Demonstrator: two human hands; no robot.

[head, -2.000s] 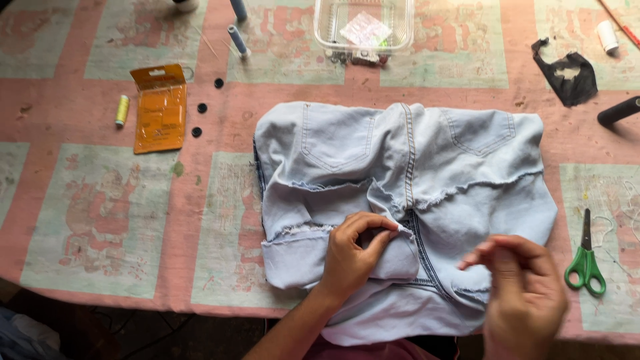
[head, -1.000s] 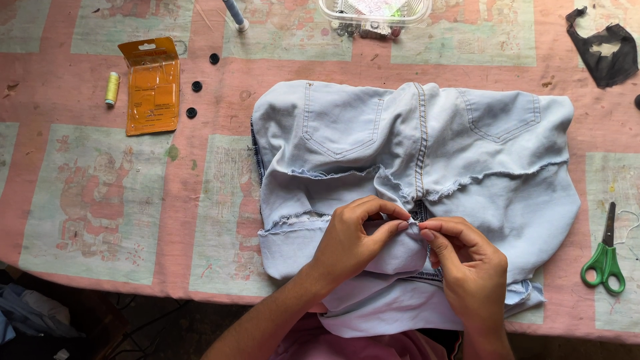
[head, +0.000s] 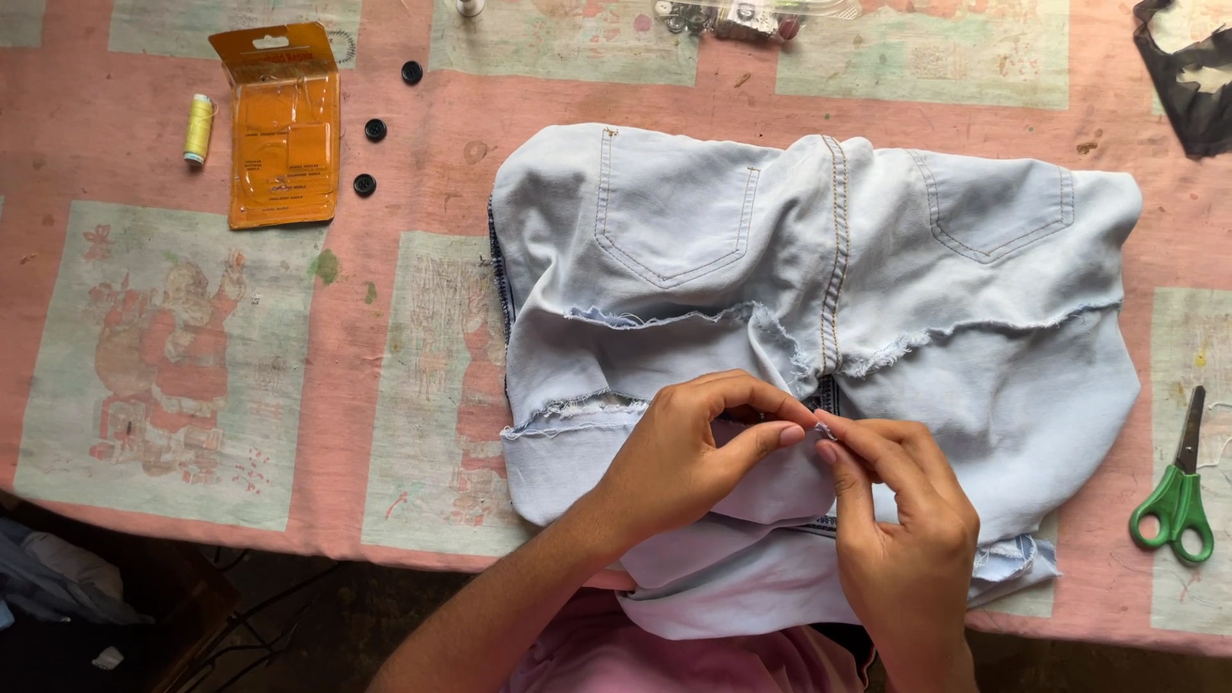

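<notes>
A light blue denim garment with pocket stitching and frayed raw edges lies spread before me, its lower part hanging over the table's near edge. My left hand pinches a frayed denim edge near the middle, thumb and forefinger almost touching the other hand's fingertips. From the right, my right hand grips the same small bit of edge between thumb and forefinger. Whether a needle or thread is between the fingers cannot be seen. Green-handled scissors lie right of the denim, blades pointing away from me.
Left of the denim are a yellow thread spool, an orange needle packet and black buttons. A clear plastic container and small items sit at the far edge of view, black fabric at the far right.
My right hand was raised off the denim two seconds ago; it has come down and left to meet my left hand at the frayed edge. The view has moved closer.
</notes>
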